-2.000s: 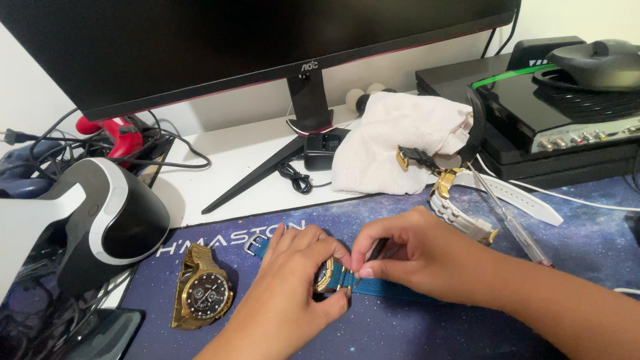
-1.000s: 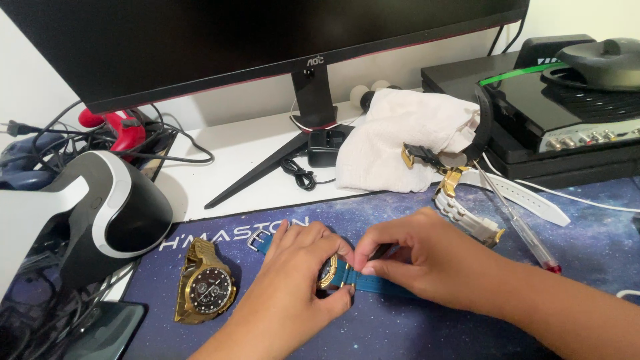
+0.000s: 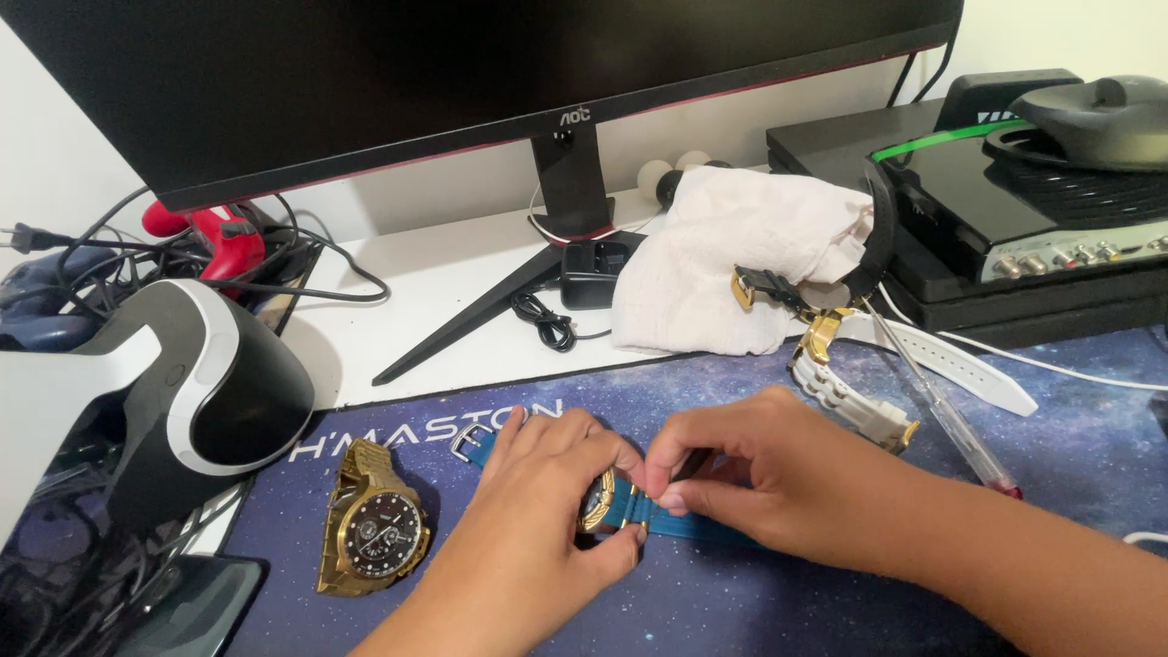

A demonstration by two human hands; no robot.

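Observation:
My left hand (image 3: 547,493) lies over a gold-cased wristwatch (image 3: 598,501) and grips it, thumb and fingers around the case and the near end of its blue strap (image 3: 693,526). The strap's silver buckle (image 3: 472,440) shows beyond the fingers. My right hand (image 3: 748,474) pinches a small dark thing, mostly hidden by the fingers, at the gold bars where strap and case meet. Left of my left hand rests a gold wristwatch with a black dial (image 3: 381,536). A white and gold watch (image 3: 844,388) and a clear-handled screwdriver (image 3: 958,429) lie beyond my right hand.
A monitor stand (image 3: 570,182) rises behind, with a black power adapter (image 3: 593,274) and a white cloth (image 3: 712,265) near it. At left are a black and white headset (image 3: 228,383), a red game controller (image 3: 228,242) and a dark phone (image 3: 196,607). Black electronic boxes (image 3: 1031,201) stand at right.

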